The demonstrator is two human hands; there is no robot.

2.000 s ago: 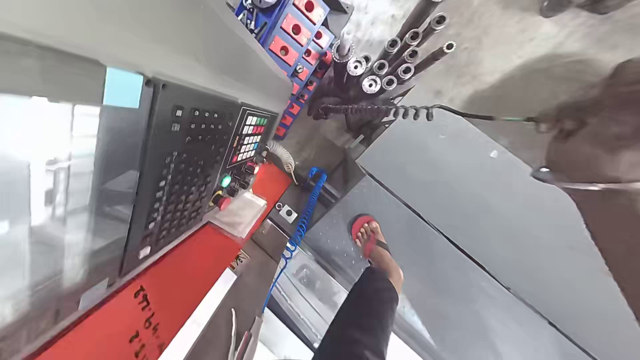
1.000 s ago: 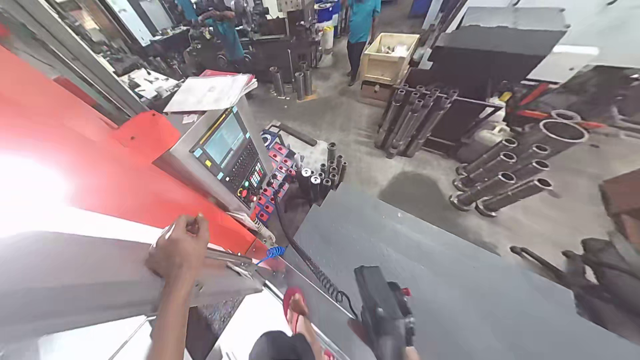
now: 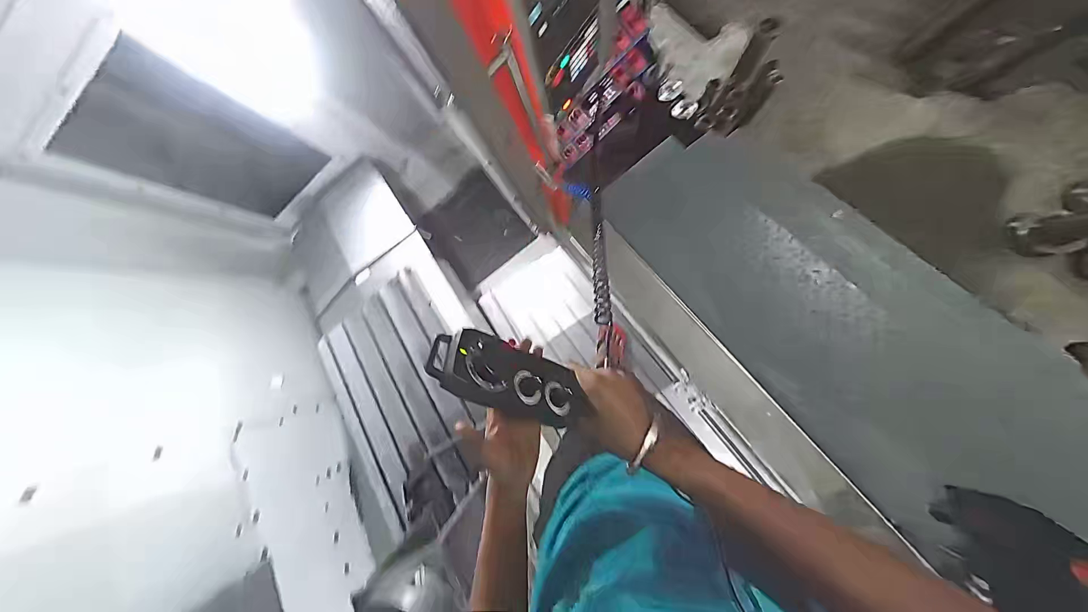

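Note:
A black handwheel pendant (image 3: pixel 514 378) with round dials is held across the lower middle of the head view. My right hand (image 3: pixel 616 412), with a metal bracelet at the wrist, grips its right end. Under and behind the pendant is my left hand (image 3: pixel 510 446); its thumb sticks out to the left, and fingertips show above the pendant's upper edge. The pendant partly hides the palm and fingers. A coiled black cable (image 3: pixel 601 272) runs up from near my right hand toward the control panel (image 3: pixel 569 68).
To the left lies the bright machine enclosure, with a slotted machine table (image 3: pixel 387 374) below. The door track (image 3: pixel 688 391) runs diagonally beside a grey platform (image 3: pixel 807 314). A foot in a red sandal (image 3: pixel 610 344) is just beyond my right hand. Metal tool holders (image 3: pixel 722 102) stand at the upper right.
My left hand has left the edge of the machine and is now at the pendant. The pendant is now over the machine's opening, no longer above the platform. The view has turned down toward the enclosure.

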